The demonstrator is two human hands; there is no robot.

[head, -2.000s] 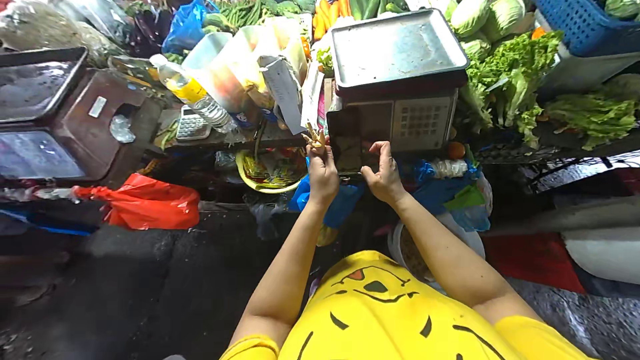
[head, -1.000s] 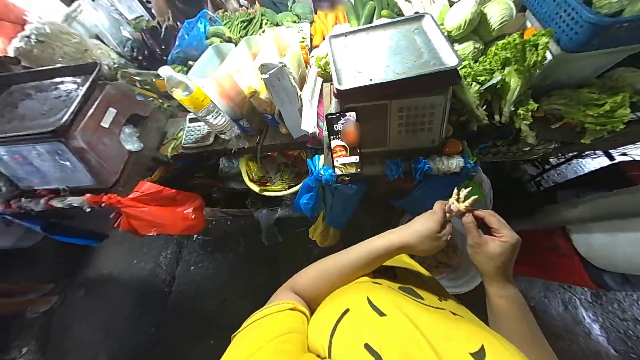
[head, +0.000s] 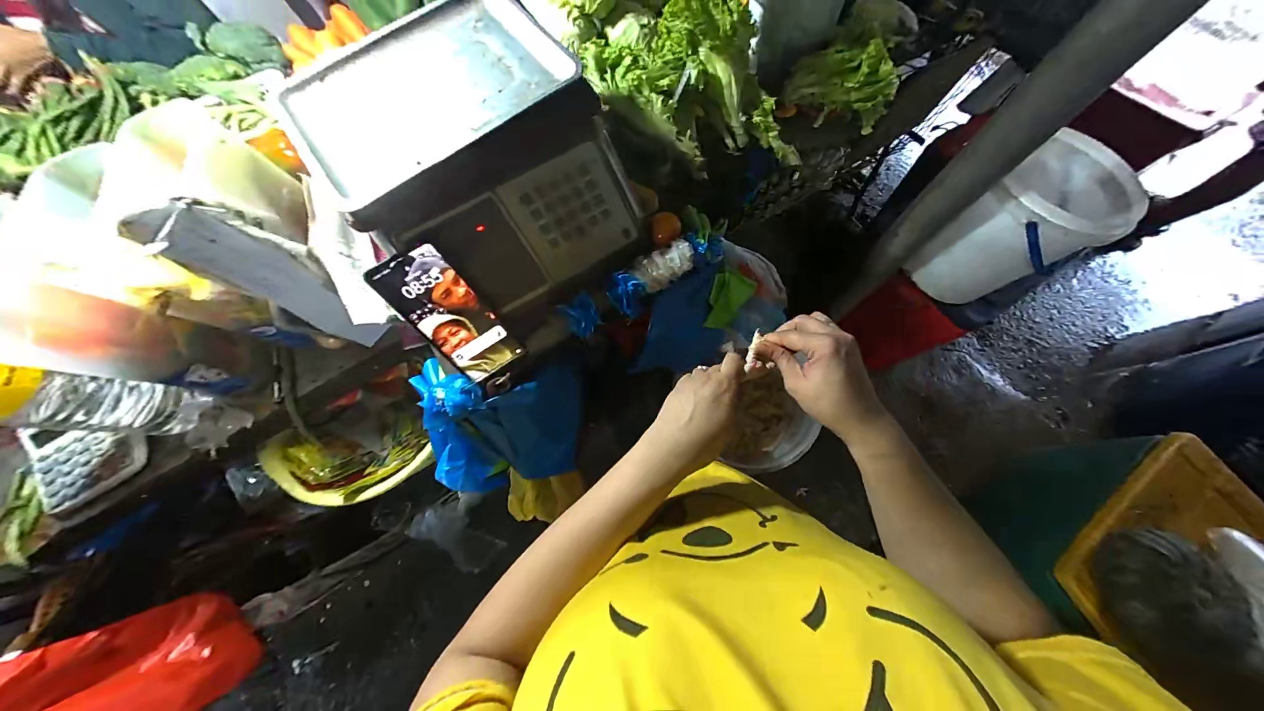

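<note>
My left hand [head: 703,403] and my right hand [head: 818,373] meet over a round tub [head: 785,446] that holds pale brownish pieces. Pinched between the fingertips of both hands is a small pale food piece [head: 755,352], too small to name surely. Beyond the left hand, a smartphone [head: 449,314] with a lit screen leans against a digital scale [head: 494,197] with a metal tray. Blue plastic bags [head: 523,425] hang below the phone. A green leaf [head: 729,298] lies at another container just past the fingertips.
Lettuce [head: 681,59] and green beans [head: 74,118] lie along the stall's back. A yellow-rimmed basket [head: 346,484] is at left, with a red plastic bag [head: 133,657] lower down. At right stand a metal pole [head: 997,138], a white bucket [head: 1037,212] and a yellow crate [head: 1116,533].
Both hands moved from in front of the scale to over the tub at the right. The pale piece between the fingers looks smaller than a second ago. The view has turned and shifted rightward.
</note>
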